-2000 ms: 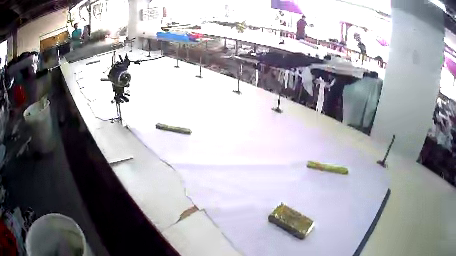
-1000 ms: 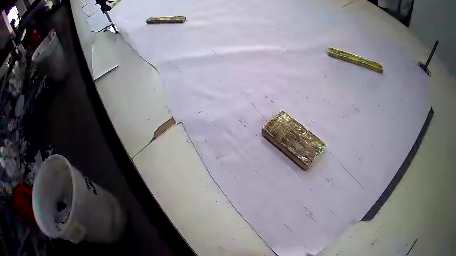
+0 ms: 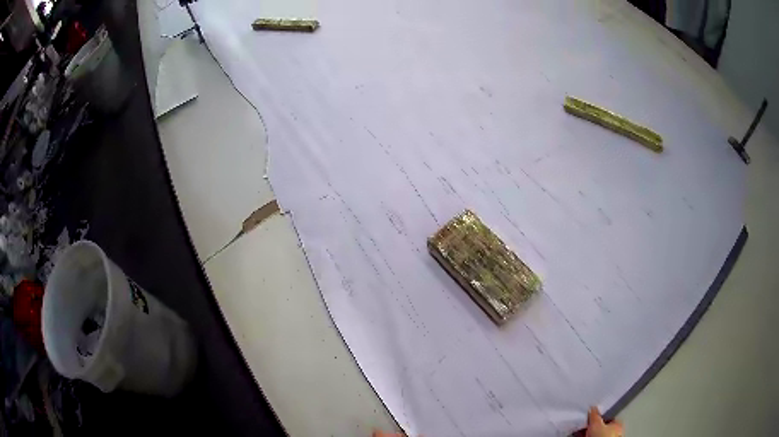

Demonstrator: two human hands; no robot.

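The lilac-white paper marker (image 3: 367,171) with thin printed lines lies over the dark fabric lay (image 3: 683,335), which shows as a dark edge at the right. My right hand (image 3: 603,424) is at the bottom edge, cut off by the frame, with its fingers closed on the marker's near right corner. Only a sliver of my left hand (image 3: 389,434) shows at the bottom, by the marker's left corner; its grip is hidden. A thick yellowish block weight (image 3: 485,266) lies on the marker. Two long weights lie farther off, one at top left (image 3: 286,26) and one at right (image 3: 613,124).
Part of the cutting machine (image 3: 193,21) stands at the top left. A thin upright rod on a foot (image 3: 747,136) stands at the right. A white bucket (image 3: 115,320) is on the floor at left. A brown patch (image 3: 260,216) shows at the pale table's left side (image 3: 282,341).
Both hands have come into view at the bottom edge, the right one on the marker's corner. The creases across the marker look flatter. The view has shifted slightly.
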